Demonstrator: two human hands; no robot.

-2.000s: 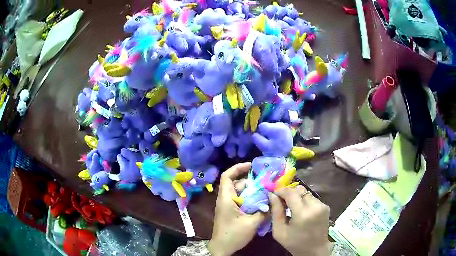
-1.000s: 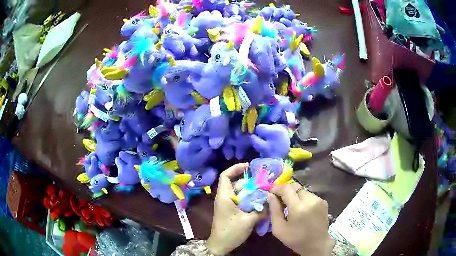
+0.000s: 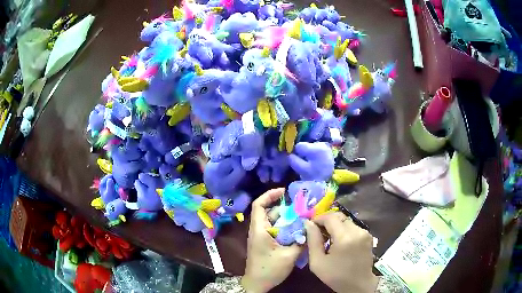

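A small purple plush unicorn (image 3: 291, 232) with a pink and turquoise mane and yellow wings is held between both hands at the front of the heap. My left hand (image 3: 266, 252) grips its head and body from the left. My right hand (image 3: 343, 249) wears a ring and has thumb and fingertips at the unicorn's right side, by the mane and wings. The fingers hide part of the toy. A thin dark tool-like edge shows above my right hand; I cannot tell what it is.
A large heap of purple unicorns (image 3: 229, 86) lies just beyond my hands. At right are a pale pink cloth (image 3: 420, 180), a printed sheet (image 3: 418, 249), a tape roll (image 3: 426, 130) with a red-pink cone (image 3: 439, 106) and a dark case (image 3: 474, 117). Red plush pieces (image 3: 91, 277) lie below left.
The held unicorn's mane and my right fingertips have shifted slightly. Both hands stay in the same place on the toy. The heap looks unchanged.
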